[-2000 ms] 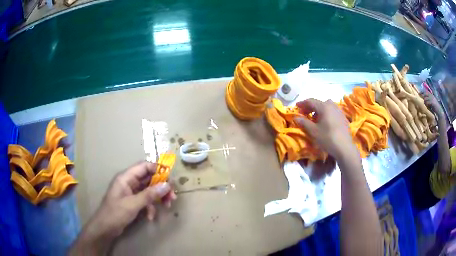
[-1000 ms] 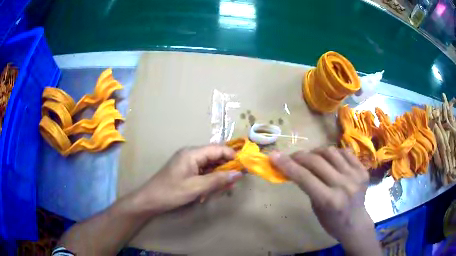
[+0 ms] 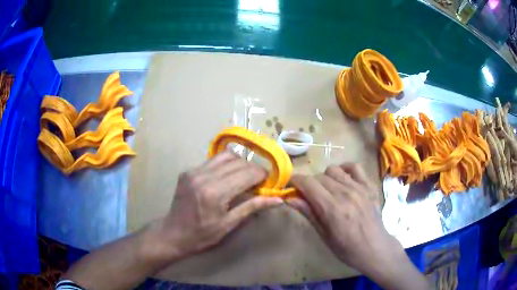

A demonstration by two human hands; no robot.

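My left hand (image 3: pixel 218 198) grips an orange oval ring (image 3: pixel 279 161) that stands up above the fingers over the board. My right hand (image 3: pixel 334 207) pinches a short orange piece, seemingly the wavy tail (image 3: pixel 292 193), against the ring's lower right end. The fingertips of both hands nearly meet at the joint and hide most of the tail. The white glue cup (image 3: pixel 295 148) sits just behind the hands, with a thin pale stick (image 3: pixel 326 145) resting across it to the right.
The cardboard sheet (image 3: pixel 187 85) lies under the work. Joined orange assemblies (image 3: pixel 96 136) lie at left beside a blue bin (image 3: pixel 25 153). A ring stack (image 3: pixel 363 88), white bottle (image 3: pixel 412 88), orange tail heap (image 3: pixel 436 147) and tan parts (image 3: pixel 500 147) are at right. A green surface (image 3: pixel 170 25) runs behind.
The ring has turned upright and shows its open loop. My right hand has moved in closer to my left, covering most of the tail. Earlier, my right hand was at the orange heap.
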